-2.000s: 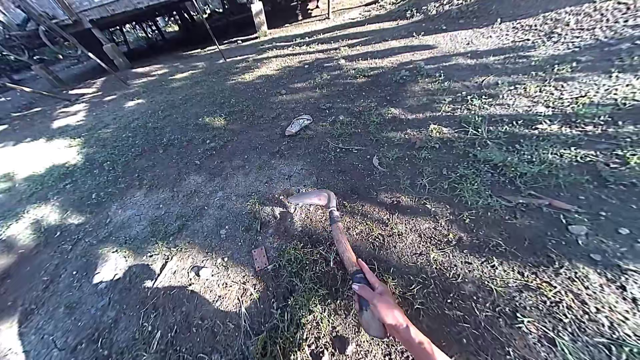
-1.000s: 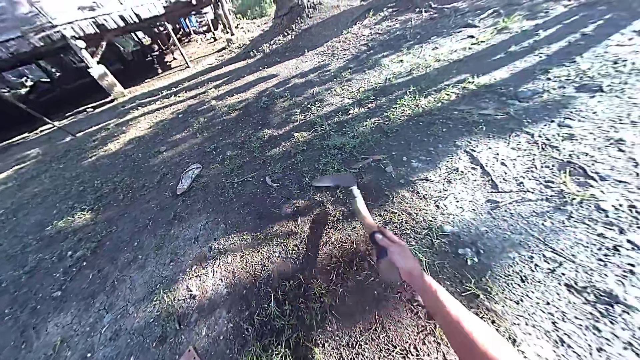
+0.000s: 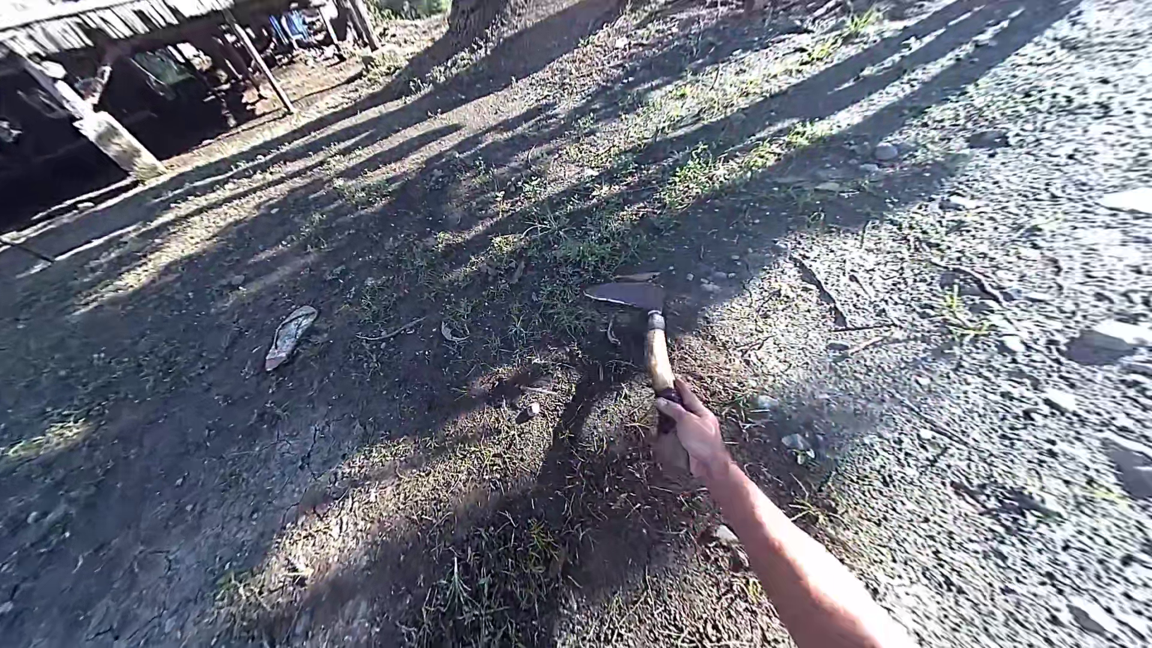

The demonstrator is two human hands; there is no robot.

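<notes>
My right hand (image 3: 691,423) is closed around the dark lower grip of a hand tool with a curved wooden handle (image 3: 660,360). From a metal collar at the handle's top, a broad pointed metal blade (image 3: 625,294) sticks out to the left, over or against the weedy soil; whether it touches cannot be told. Below my fist the pale butt of the handle shows, partly blurred. Low weeds (image 3: 576,261) grow around and beyond the blade. My left hand is out of the picture.
A worn flip-flop sandal (image 3: 291,337) lies on the dirt at left. At upper left stands an open shelter with a leaning post (image 3: 117,139). The base of a tree trunk (image 3: 481,16) is at the top. Stones (image 3: 1116,337) and gravel cover the right side, with a thin stick (image 3: 821,290) nearer the blade.
The view has swung to the right, and the sandal now appears farther left. My right hand keeps its hold on the tool throughout.
</notes>
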